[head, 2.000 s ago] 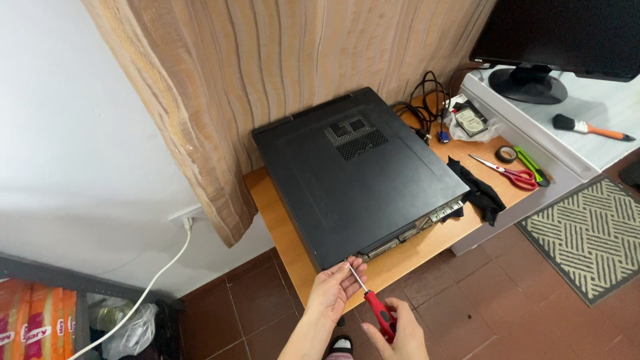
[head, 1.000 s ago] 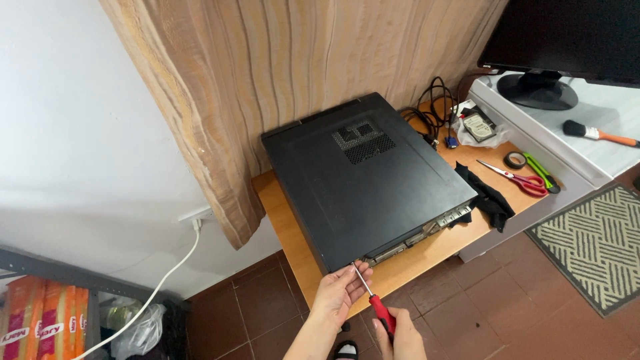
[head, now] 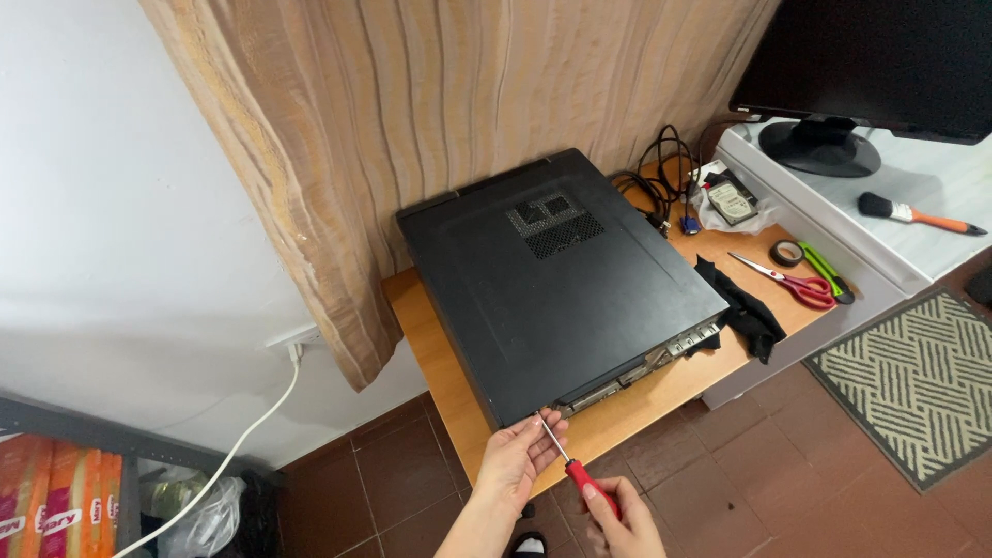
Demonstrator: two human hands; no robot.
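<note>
A black desktop computer case [head: 558,287] lies flat on a wooden table, its vented side panel facing up and its metal rear edge toward me. My right hand [head: 620,515] grips the red handle of a screwdriver [head: 577,477]. The shaft slants up and left to the case's near corner, where fingertips hide the tip. At that corner, my left hand [head: 519,453] has its fingertips gathered around the tip and against the rear edge. Whether it pinches a screw there cannot be told.
Right of the case are a black cloth [head: 740,310], scissors [head: 790,283], black tape [head: 787,253], a green utility knife [head: 825,271], a hard drive [head: 730,203] and cables [head: 659,186]. A monitor [head: 860,70] and a paintbrush [head: 922,215] occupy the white desk. A curtain [head: 465,93] hangs behind.
Both hands stay at the same corner of the case with the screwdriver. My right hand has shifted slightly on the handle. The view has moved a little.
</note>
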